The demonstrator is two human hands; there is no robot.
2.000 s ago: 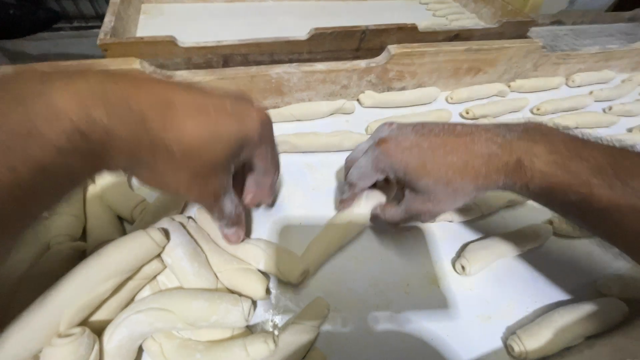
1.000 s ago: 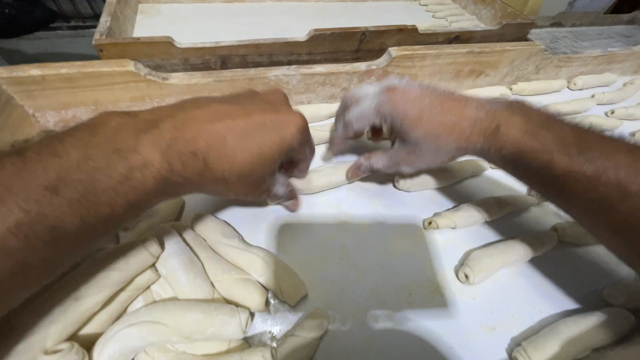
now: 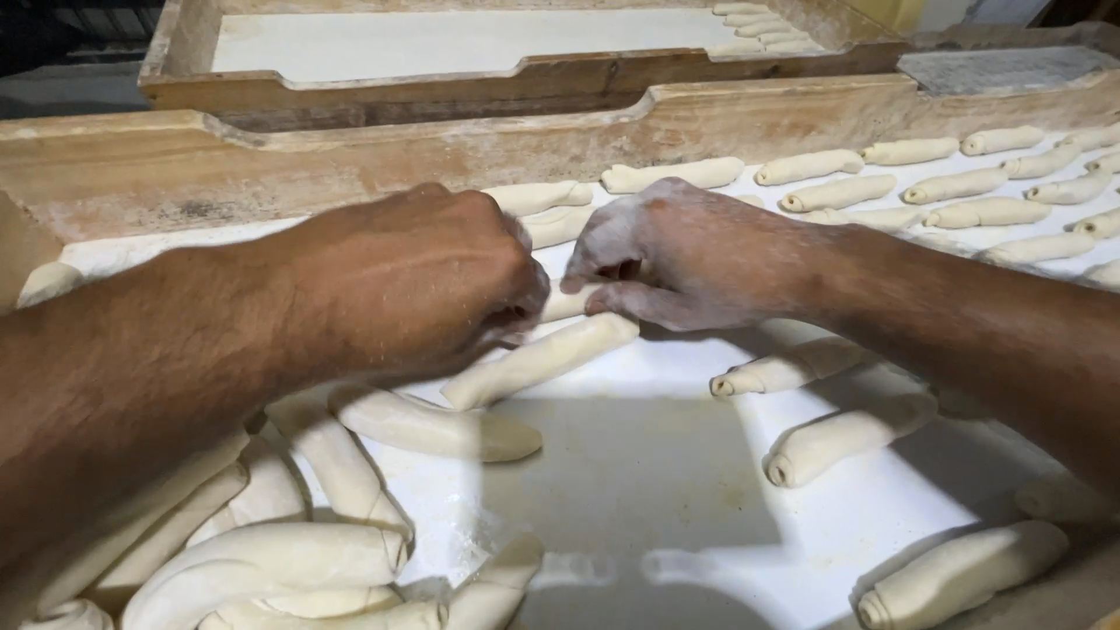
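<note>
Both hands meet over a rolled piece of dough (image 3: 567, 300) near the middle of the white tray surface. My right hand (image 3: 669, 258), dusted with flour, pinches its right end between thumb and fingers. My left hand (image 3: 472, 276) is at its left end, with the fingertips mostly hidden behind the knuckles. Just below them lies another dough roll (image 3: 542, 360), and a curved dough piece (image 3: 437, 424) rests under my left forearm. A heap of long dough pieces (image 3: 280, 560) fills the lower left. Spaced rolls (image 3: 849, 437) lie to the right, some partly under my right forearm.
A wooden tray wall (image 3: 367, 171) with a dipped edge runs behind the hands. Beyond it stands a second wooden tray (image 3: 420, 87) holding small dough rolls (image 3: 770, 26) at its far right. Rows of shaped rolls (image 3: 954, 184) lie at the back right.
The hands, apart with a dough piece between them two seconds ago, are now close together at a roll. Two dough pieces lie below them where bare surface showed one second ago.
</note>
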